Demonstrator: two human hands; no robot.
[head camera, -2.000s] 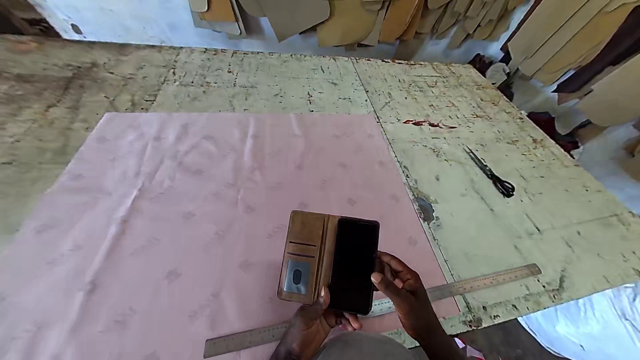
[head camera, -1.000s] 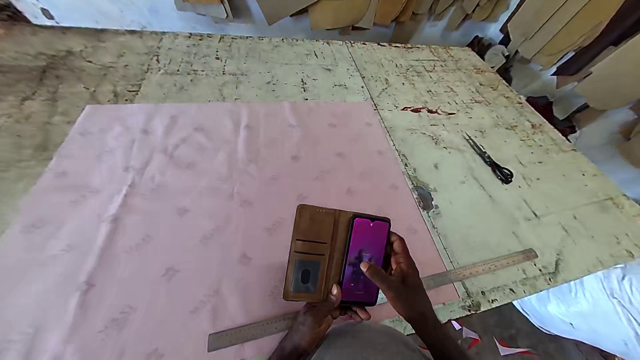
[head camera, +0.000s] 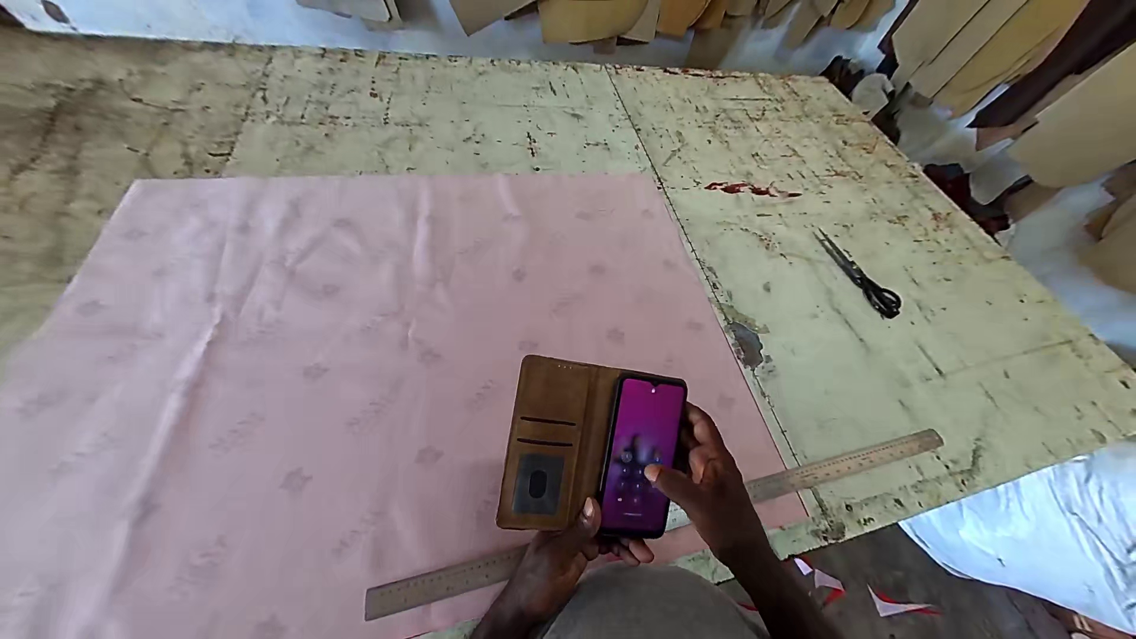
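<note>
A smartphone (head camera: 646, 457) with a lit purple screen sits in an open brown wallet case (head camera: 555, 435). My left hand (head camera: 561, 568) holds the case and phone from below, its thumb on the case's lower edge. Around the phone's right side curls my right hand (head camera: 714, 488), its thumb touching the keypad on the screen. Beneath both hands a steel ruler (head camera: 848, 463) lies slanted across a pink patterned cloth (head camera: 355, 355) and the worktable; its middle is partly hidden.
Black-handled scissors (head camera: 861, 277) lie on the scratched worktable (head camera: 958, 337), right of the cloth. Pattern pieces (head camera: 590, 18) hang along the wall. White material (head camera: 1038, 532) is at the lower right, with scraps (head camera: 896, 603) on the floor.
The phone's screen was dark two seconds ago and is now lit purple. My right thumb has moved from the phone's edge onto the screen.
</note>
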